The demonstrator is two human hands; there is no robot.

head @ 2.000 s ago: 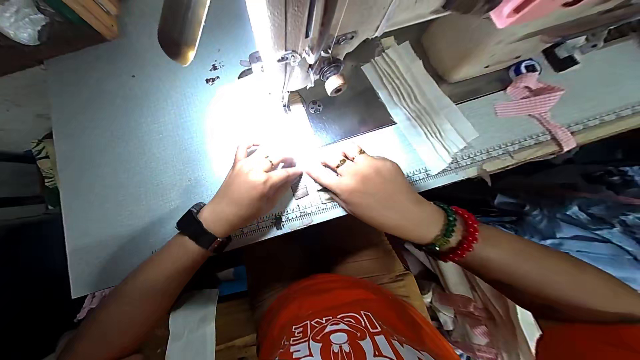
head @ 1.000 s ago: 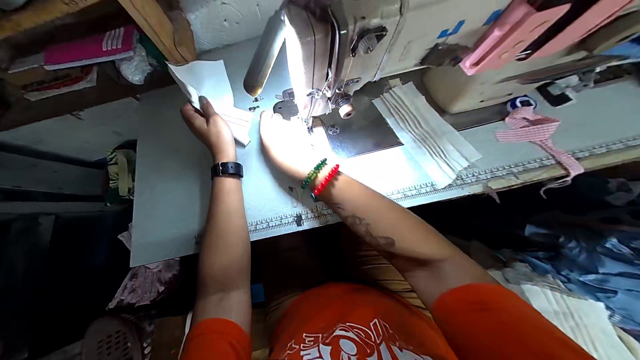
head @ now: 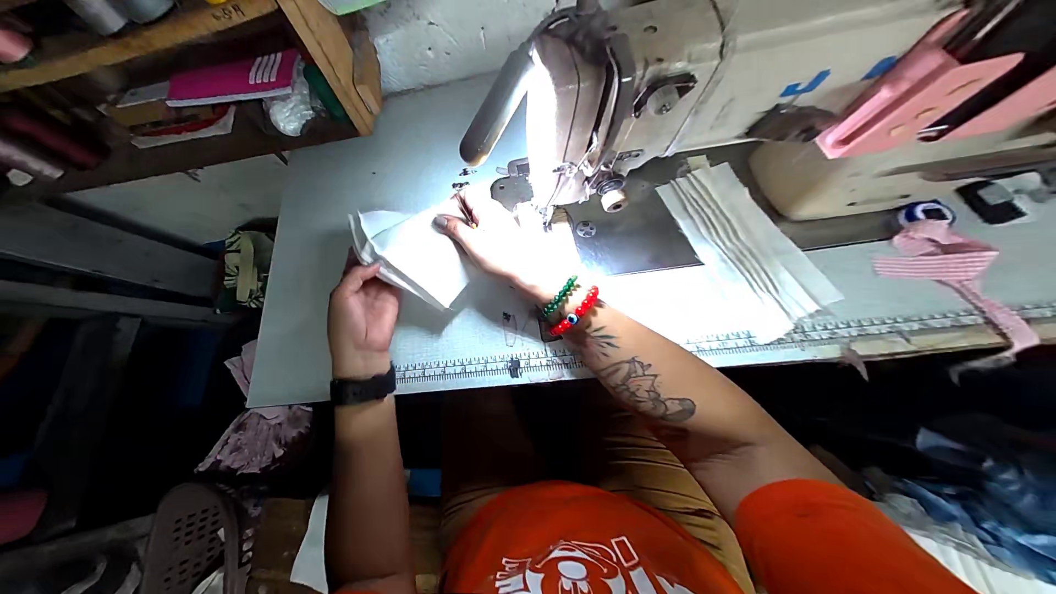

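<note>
A white folded fabric piece (head: 421, 256) lies between my hands, left of the needle area of a sewing machine (head: 577, 107). My left hand (head: 363, 313) grips its left edge between thumb and fingers. My right hand (head: 499, 235) is on its right end, thumb on the cloth, just left of the presser foot; glare from the machine's lamp hides part of this hand. A stack of white fabric strips (head: 742, 247) rests on the bed to the right of the needle.
A measuring tape (head: 462, 369) runs along the table's front edge. At the right lie a pink checked fabric strip (head: 949, 256) and a pink holder (head: 916, 99) on the machine. A wooden shelf (head: 330, 58) with thread spools and packets stands at the upper left.
Both hands were together near the needle, then my left hand held white fabric at the far left. That fabric is now between both hands. The view has shifted left.
</note>
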